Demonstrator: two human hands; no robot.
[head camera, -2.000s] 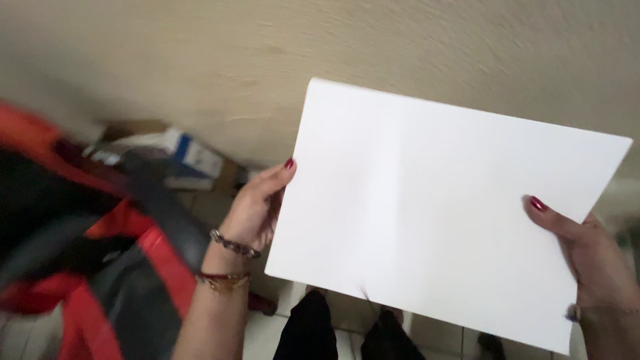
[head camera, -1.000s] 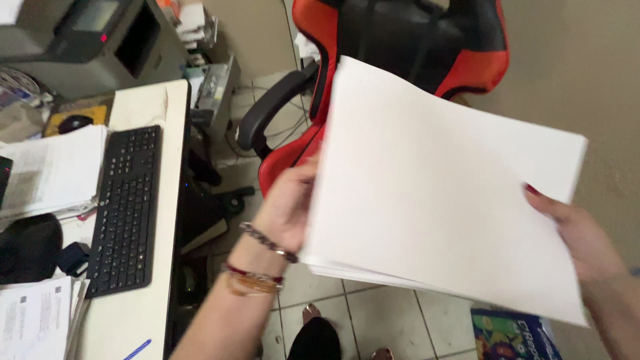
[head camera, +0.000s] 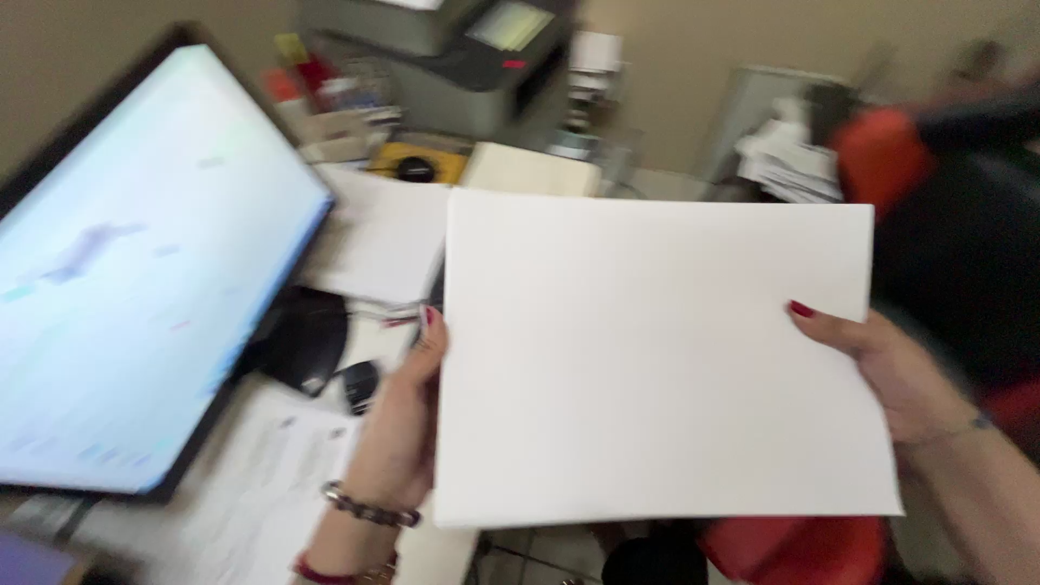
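Observation:
A stack of blank white paper (head camera: 658, 366) spans the middle of the view, held level between both hands. My left hand (head camera: 402, 414) grips its left edge, the thumb along the side and the fingers hidden behind. On the right edge, my right hand (head camera: 877, 366) has its thumb on top of the sheet and its fingers underneath. Bracelets circle both wrists.
A lit monitor (head camera: 146, 284) stands at the left, over printed papers (head camera: 260, 479) on the desk. Behind are a grey printer (head camera: 447, 73) and a yellow mouse pad (head camera: 455, 165) with a mouse. A red and black chair (head camera: 934, 211) is at the right.
The view has swung left from the wall, past the chair, to the desk and monitor. Both hands have kept hold of the paper, which now lies more level in view.

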